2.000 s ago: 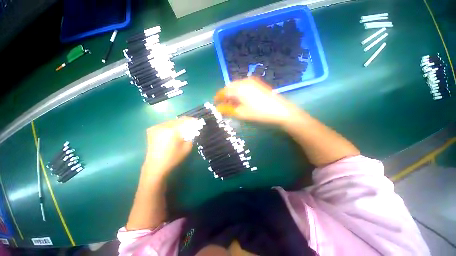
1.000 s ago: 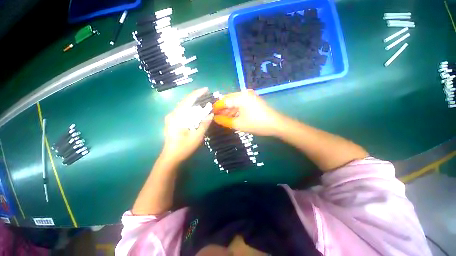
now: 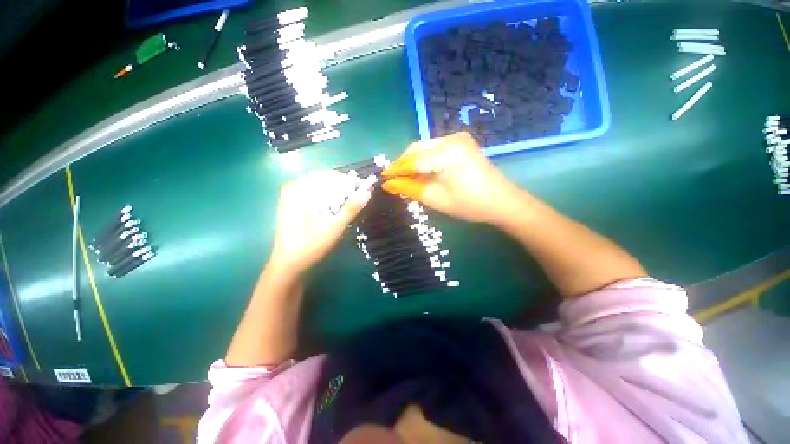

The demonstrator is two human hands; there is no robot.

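Observation:
A row of white-ended black rods point(image 3: 400, 247) lies on the green bench in front of me. My left hand point(image 3: 319, 212) is at the row's upper left, its fingers closed on white-ended rods. My right hand point(image 3: 450, 178), with orange finger cots, is at the row's upper right. Its thumb and finger are pinched close together beside my left fingertips; whether a small dark sleeve is between them is too blurred to tell. The blue tray point(image 3: 602, 87) beyond my right hand holds a loose heap of dark sleeves point(image 3: 502, 78).
A second row of white-ended rods point(image 3: 290, 82) lies across the pale metal rail point(image 3: 130, 130). A small bundle point(image 3: 124, 243) and a long thin rod point(image 3: 76, 260) are at left. Bare white rods point(image 3: 693, 74) and another group point(image 3: 777, 156) are at right. A green-handled tool point(image 3: 151, 50) lies beyond the rail.
The view has shifted, so the bench things sit farther right and higher. My right hand has moved in against my left fingertips; my left hand stays at the row's top.

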